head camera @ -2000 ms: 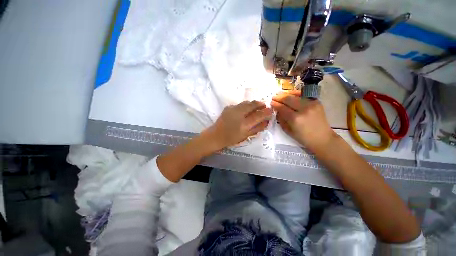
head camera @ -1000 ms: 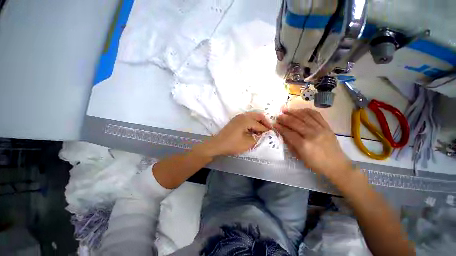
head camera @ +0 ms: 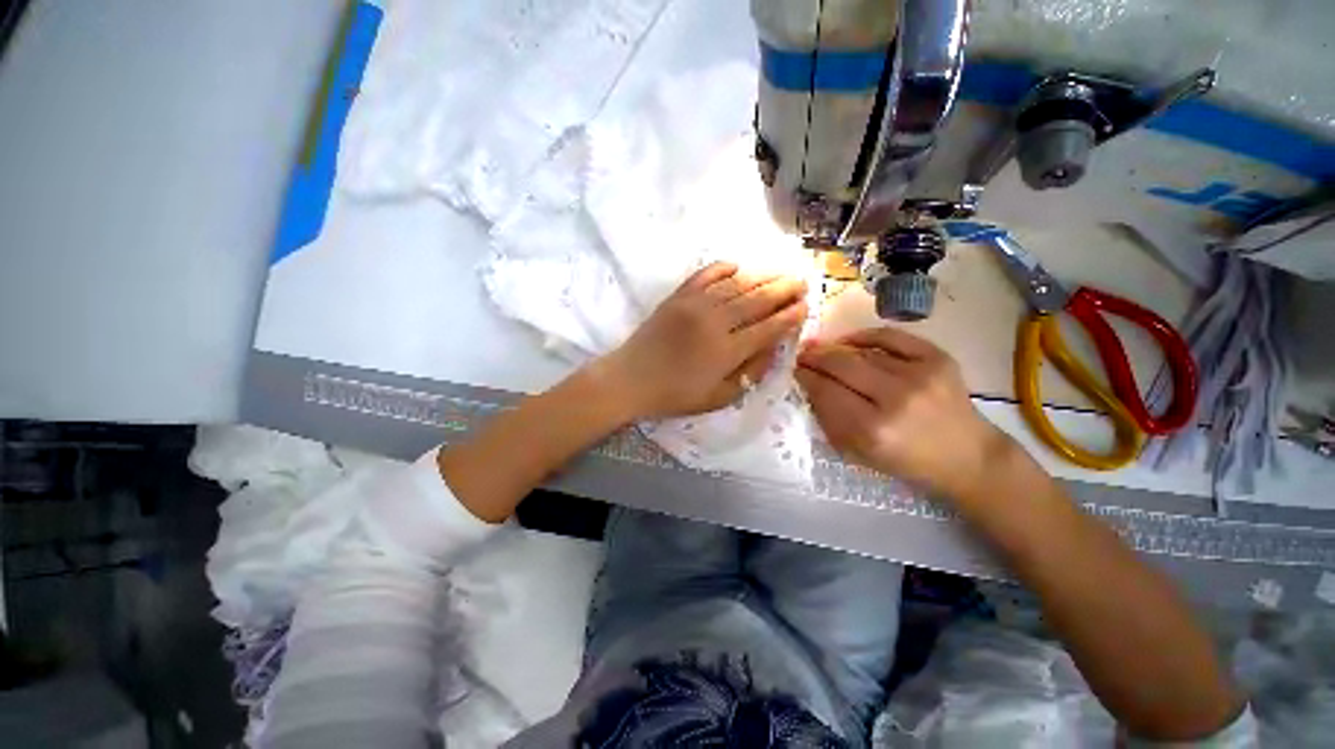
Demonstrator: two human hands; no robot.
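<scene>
White eyelet fabric (head camera: 549,278) lies on the table left of the needle area, and part of it hangs towards the front edge. My left hand (head camera: 713,340) lies on the fabric with fingers extended, just in front of the needle area. My right hand (head camera: 889,398) pinches the fabric's right edge with thumb and fingertips, close beside my left fingers. The sewing machine head (head camera: 849,125) stands above, at the upper right. The bright lamp glare and my fingers hide the needle and the exact seam.
Scissors with red and yellow handles (head camera: 1091,366) lie right of the needle. Grey-lilac strips (head camera: 1240,373) lie beyond them. A ruler strip (head camera: 483,417) runs along the front edge. White cloth heaps (head camera: 278,512) are below the table. Blue edging (head camera: 315,183) is at left.
My left hand has moved up and flattened on the fabric. My right hand is slightly lower, its fingertips still at the fabric's edge. The fabric near the front edge is spread out more.
</scene>
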